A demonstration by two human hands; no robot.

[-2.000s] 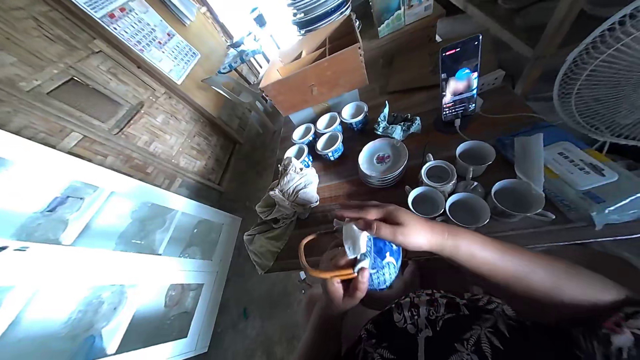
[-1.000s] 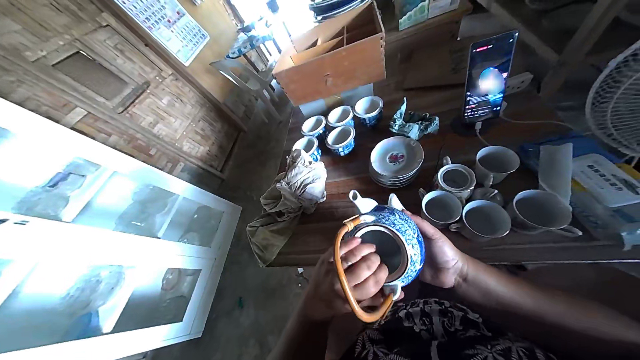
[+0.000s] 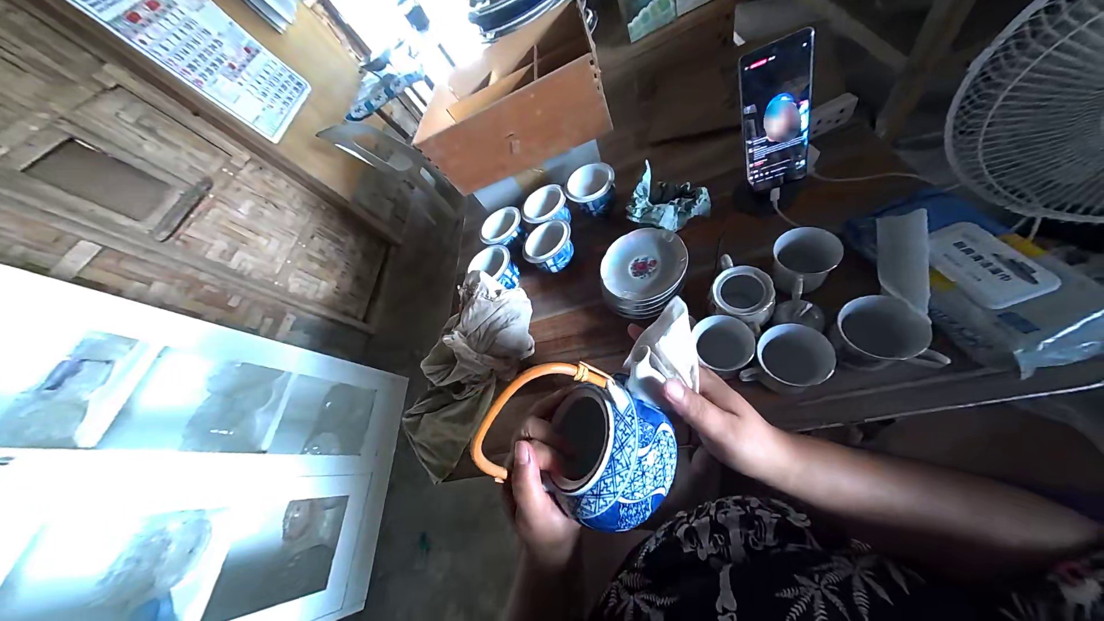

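My left hand (image 3: 539, 483) grips a blue-and-white patterned teapot (image 3: 634, 466) at its round opening, with some fingers inside the rim. The pot has no lid on it and is tilted so that the opening faces left; its orange-brown arched handle (image 3: 492, 414) swings out to the left. My right hand (image 3: 720, 414) holds a white cloth or wipe (image 3: 668, 345) against the upper right of the pot, near where the spout would be; the spout itself is hidden. A stack of floral saucers (image 3: 642, 267) stands just beyond the cloth.
Several blue-and-white cups (image 3: 548, 246) stand at the table's left, beside a crumpled cloth (image 3: 496, 328). Several white cups (image 3: 798, 354) and a small pot (image 3: 743, 293) are at right, near a wipes pack (image 3: 992, 267), a phone (image 3: 776, 112) and a fan (image 3: 1035, 112). Behind is a wooden box (image 3: 517, 112).
The teapot has turned in my hands since one second ago, when its spout showed at the upper left. The white cloth now shows in my right hand against the pot.
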